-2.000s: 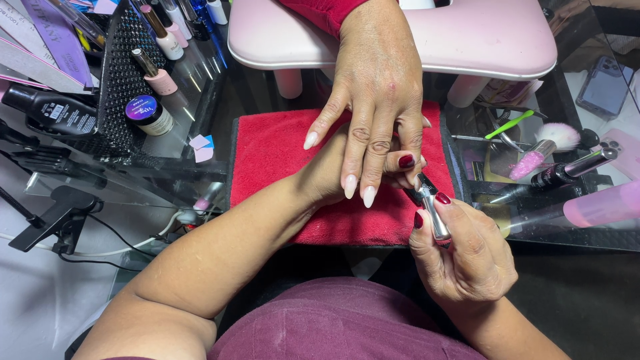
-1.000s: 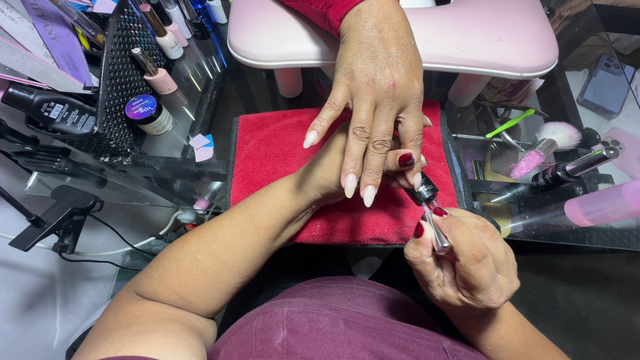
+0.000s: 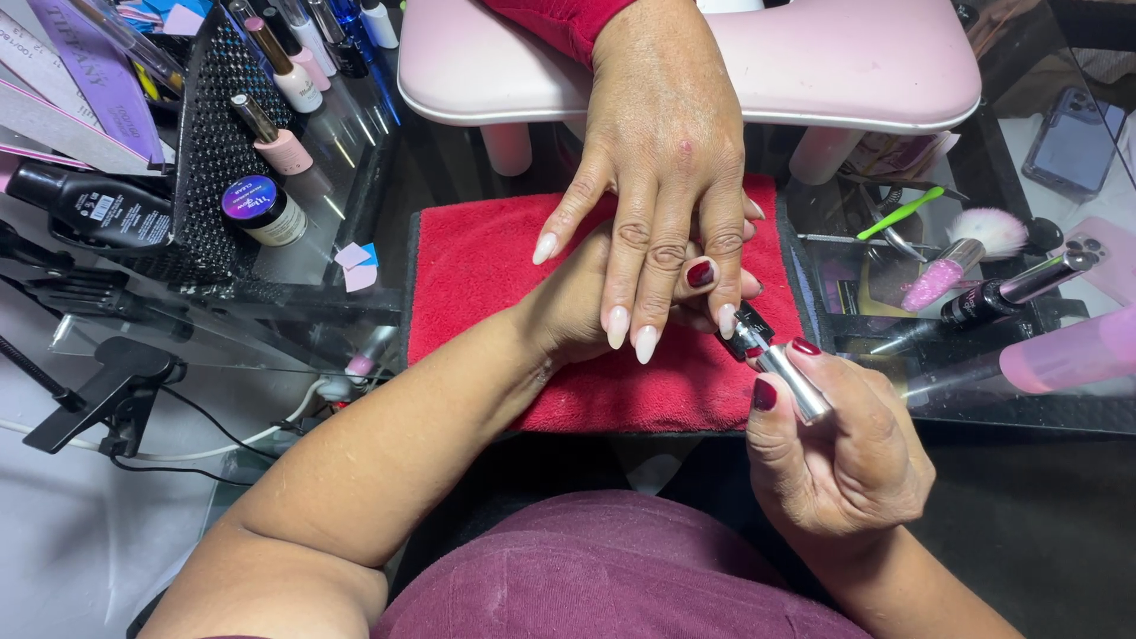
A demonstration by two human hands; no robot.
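My right hand pinches the silver cap of a nail polish brush between thumb and fingers. The brush end lies at the neck of a small black polish bottle, beside a fingertip of another person's hand. That hand is spread palm down, with pale, almond-shaped nails. Beneath it, my left hand is mostly hidden; its thumb, with a dark red nail, presses on one of the person's fingers. The black bottle is by my left fingers, whose hold on it is partly hidden. A red towel lies under the hands.
A pink padded hand rest stands behind the towel. At left are polish bottles, a jar, a black bottle and nail files. At right lie a fluffy brush, a green-handled tool and a phone.
My right hand has tilted the brush, whose cap now points down to the right from the black bottle's neck. The other person's hand and my left arm have stayed in place.
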